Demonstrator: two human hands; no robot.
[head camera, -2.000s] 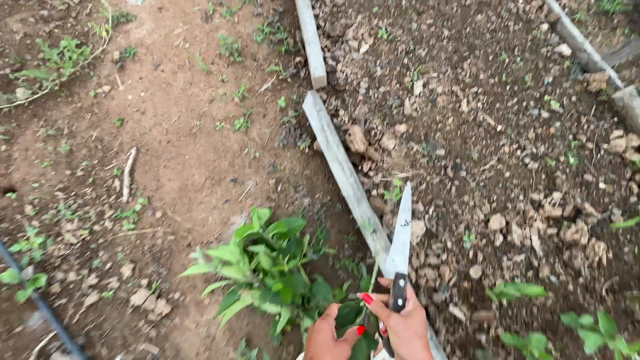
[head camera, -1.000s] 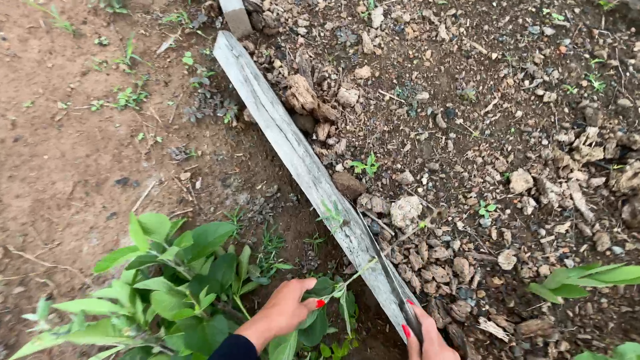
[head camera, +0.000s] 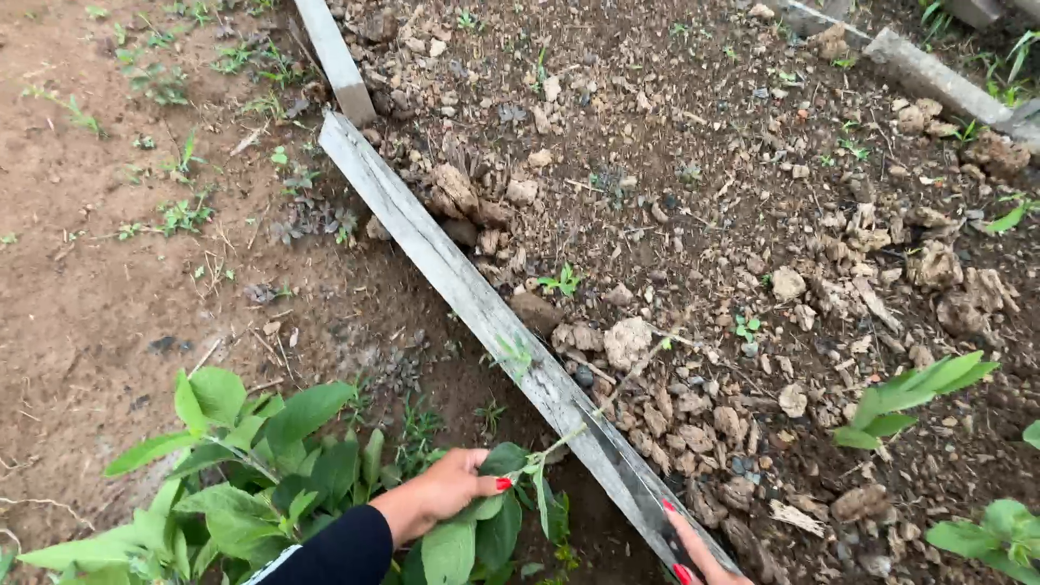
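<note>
My left hand (head camera: 451, 491) grips a leafy green stem (head camera: 561, 443) near the bottom centre, its thumb on top among the leaves. The stem's thin end lies across a weathered grey wooden board (head camera: 455, 280). At the lower right, my right hand (head camera: 700, 552) is cut off by the frame's bottom edge and holds a knife. The knife blade (head camera: 621, 467) lies low along the board, its tip close to the stem; whether it touches the stem is unclear. The handle is mostly hidden. Beside my left forearm is a leafy plant (head camera: 244, 487).
Clumpy dark soil (head camera: 650, 203) with wood chips and small sprouts lies right of the board. Bare brown ground (head camera: 97, 309) with small weeds lies left. Another board (head camera: 333, 57) continues at the top, and grey edging (head camera: 934, 77) runs across the upper right. Young plants (head camera: 910, 398) grow at right.
Two seconds ago my hands were close together with the knife pointing up. They are now apart, the knife lowered along the board. The view has shifted since then.
</note>
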